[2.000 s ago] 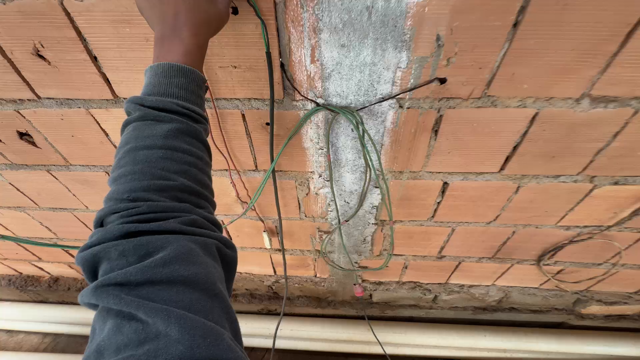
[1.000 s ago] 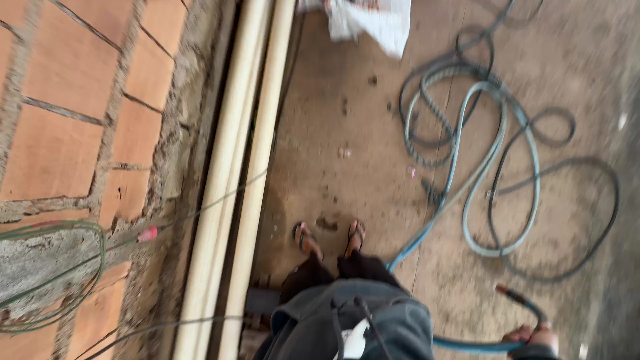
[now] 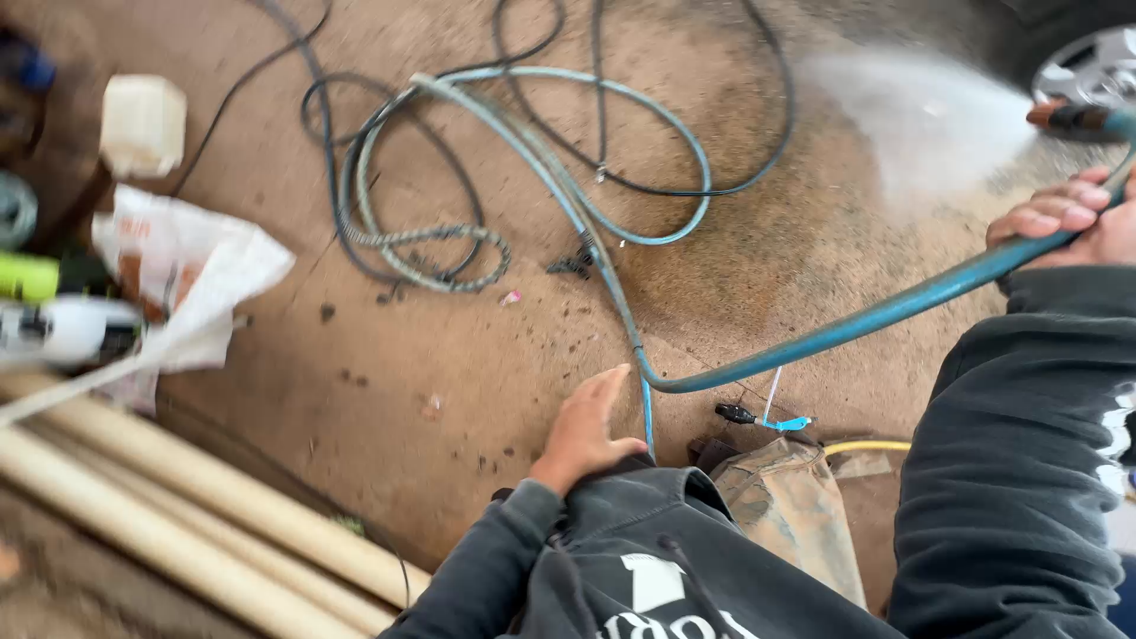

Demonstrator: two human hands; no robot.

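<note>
My right hand point(image 3: 1065, 213) grips a blue hose point(image 3: 879, 319) at the right edge of the head view. Just beyond the fingers, the hose's orange-brown nozzle end point(image 3: 1056, 116) points left, and a white spray of water point(image 3: 914, 115) fans out from it over the ground. From my hand the hose runs down and left, bends sharply near the middle, then goes up to loose coils point(image 3: 701, 169) on the floor. Close to that bend, my left hand point(image 3: 590, 430) is empty, with its fingers stretched and the thumb apart; whether it touches the hose cannot be told.
Cream pipes point(image 3: 222, 497) lie at the lower left, near a white plastic sack point(image 3: 191, 266) and a white jug point(image 3: 142, 124). A vehicle wheel point(image 3: 1087, 75) stands at the upper right. Black hose loops point(image 3: 772, 151) cross the floor. A dusty brown sack point(image 3: 790, 506) lies beside my body.
The view has swung from the brick wall down to the floor. A hand held the hose end low at the right one second ago; now water sprays from it. My left hand has come into view.
</note>
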